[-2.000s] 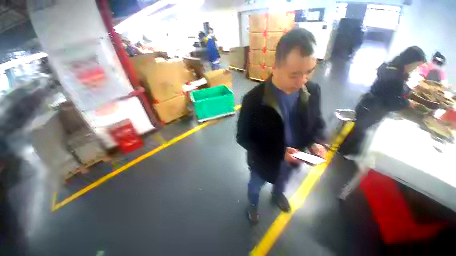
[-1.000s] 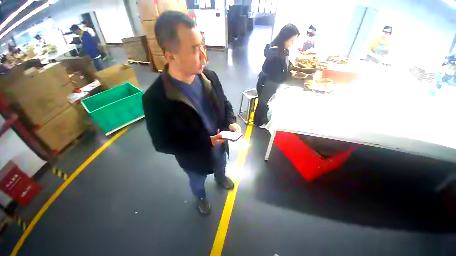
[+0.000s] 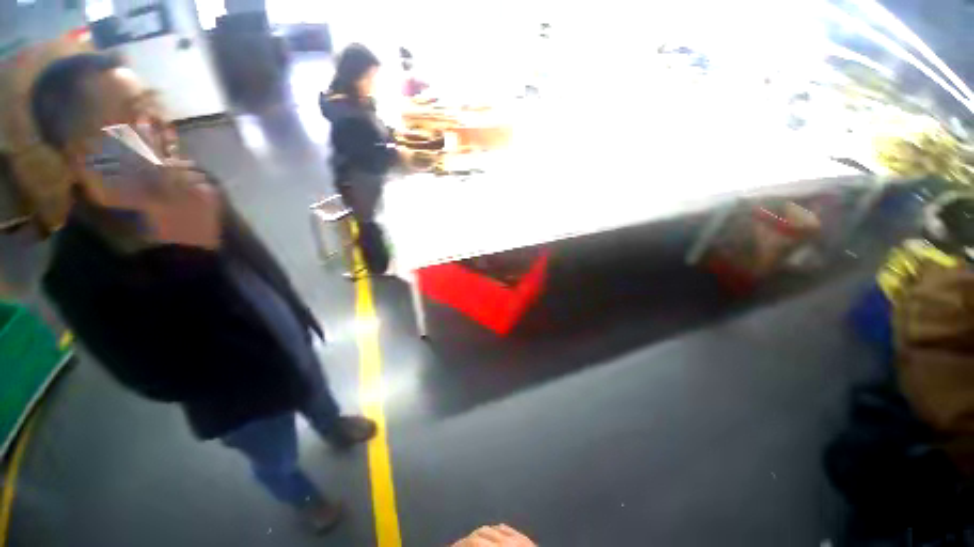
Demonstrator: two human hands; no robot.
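A small part of one of my hands (image 3: pixel 493 536) shows at the bottom edge, cut off and blurred. I cannot tell whether it is left or right, or whether it holds anything. My other hand is out of the picture. A person in a dark jacket (image 3: pixel 171 310) stands close on the left, with a pale phone-like slab (image 3: pixel 132 146) raised in front of the face. A long white table (image 3: pixel 641 182), partly lost in glare, lies ahead and to the right.
A red crate (image 3: pixel 486 297) and a blurred red container (image 3: pixel 737 251) are under the table. A person in dark clothes (image 3: pixel 361 134) stands behind a stool (image 3: pixel 329 219). A green crate (image 3: pixel 27 369) is at the left edge. Brown and yellow goods (image 3: pixel 940 331) are at the right.
The view has swung right, so the near person and green crate sit further left. The slab has risen from waist to face height. Part of one hand now shows at the bottom.
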